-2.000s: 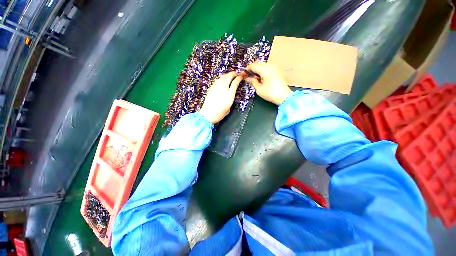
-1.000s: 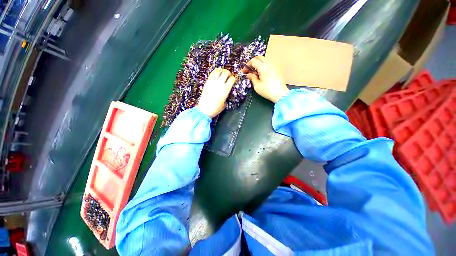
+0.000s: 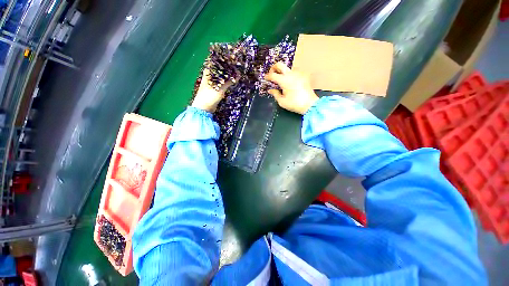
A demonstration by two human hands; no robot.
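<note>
A large heap of small dark and silvery flex circuits [image 3: 240, 103] lies on a dark clear blister tray [image 3: 255, 137], whose near part shows bare. My left hand [image 3: 207, 94] is at the left side of the heap, with its fingers around a thick clump of the flex circuits. My right hand [image 3: 293, 90] is at the heap's right side, fingers bent and touching or just over the parts; its fingertips are too small and blurred to tell whether they pinch anything.
A pink compartment tray [image 3: 138, 208] stands at left, one bay holding a dark pile. A tan cardboard sheet [image 3: 346, 64] lies right of the heap. Green mat [image 3: 184, 67] covers the bench. An open cardboard box [image 3: 432, 81] and red trays [image 3: 471, 151] stand beyond the bench at right.
My left hand has moved left and slightly up, away from my right hand, and now has a clump of parts in it. More of the blister tray shows. My right hand has shifted slightly.
</note>
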